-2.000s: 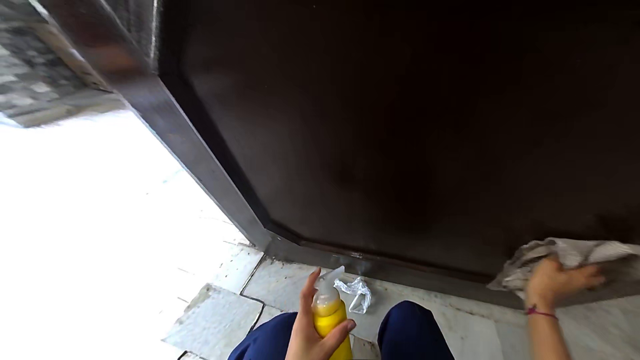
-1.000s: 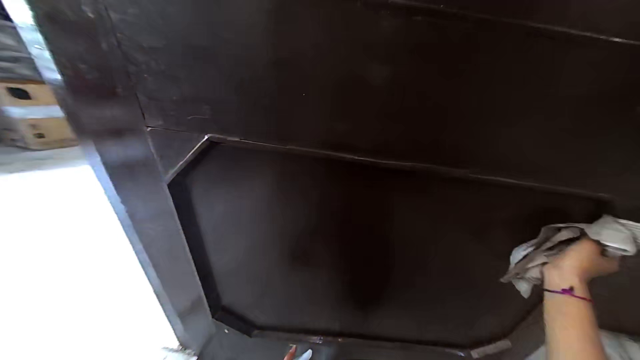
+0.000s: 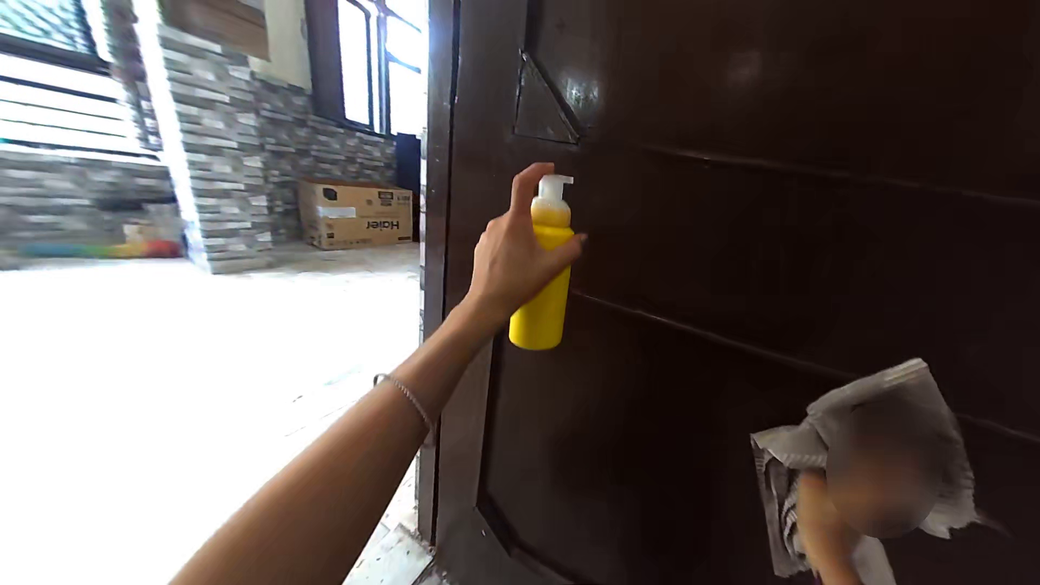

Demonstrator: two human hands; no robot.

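Observation:
My left hand [image 3: 524,244] is raised in front of the dark brown panelled door [image 3: 691,227], wrapped around a yellow bottle [image 3: 540,313] with a white pump top. The index finger rests at the pump, and the bottle tilts slightly. At the lower right, my right hand [image 3: 845,496] grips a crumpled grey cloth [image 3: 792,447] in front of the door's lower part. The fingers of that hand are blurred and partly hidden by the cloth.
Left of the door edge [image 3: 439,268] lies a bright, overexposed floor. A cardboard Haier box [image 3: 357,215] stands by a stone-clad pillar [image 3: 215,146] and wall. Windows are behind, and a blurred multicoloured object [image 3: 101,248] lies at the far left.
The view has risen to the upper door and the room beside it. My left hand with the yellow bottle, low by the knees two seconds ago, is now raised before the door.

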